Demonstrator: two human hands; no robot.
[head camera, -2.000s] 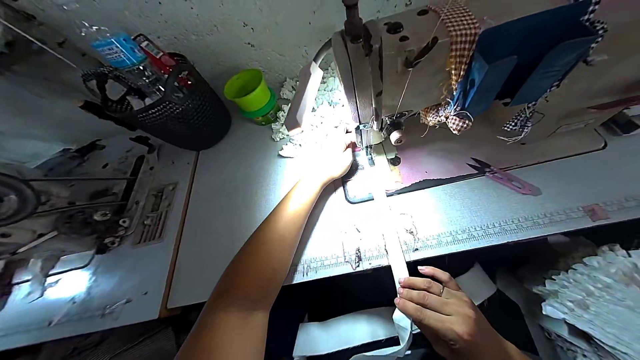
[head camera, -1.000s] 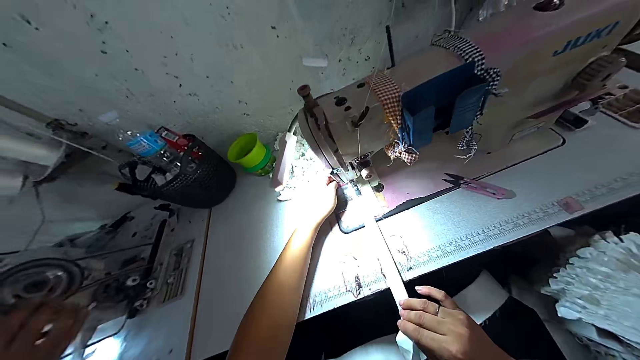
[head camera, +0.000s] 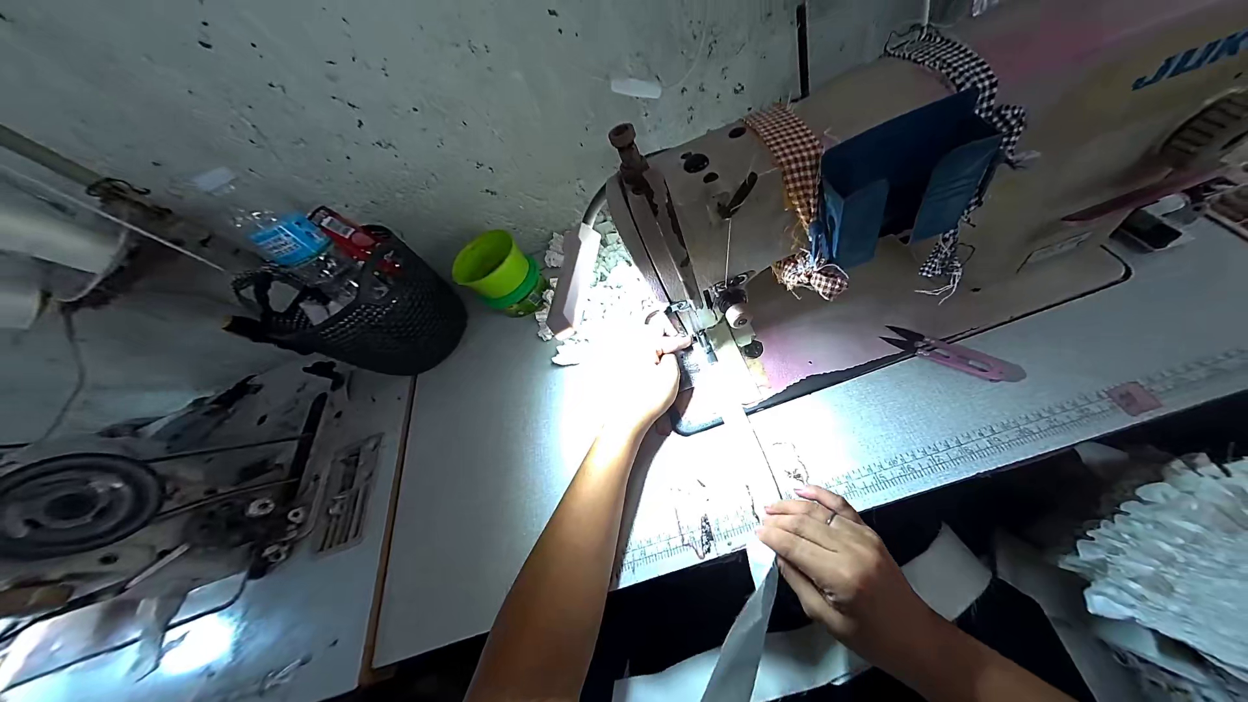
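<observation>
A Juki sewing machine (head camera: 721, 195) stands on the table with its lamp lit. My left hand (head camera: 643, 375) is beside the presser foot (head camera: 704, 343), its fingertips close to the foot; glare hides what they hold, if anything. A white fabric strip (head camera: 759, 458) runs from the needle area over the table's front edge and hangs down. My right hand (head camera: 827, 551), with a ring on one finger, has its fingers closed on this strip at the edge. Pink-handled thread snips (head camera: 960, 359), blades apart, lie on the machine bed to the right.
A black basket (head camera: 390, 312) with plastic bottles and a green cup (head camera: 497, 268) stand at the back left. White scraps (head camera: 609, 268) lie behind the needle. A measuring tape (head camera: 1014, 434) runs along the front edge. Another machine (head camera: 78, 497) is at left, ruffled white fabric (head camera: 1170, 565) at lower right.
The view has shifted, showing more of the machine's right side. A blurred hand at the left machine one second ago is out of sight. Both my hands keep about the same places at the strip and foot.
</observation>
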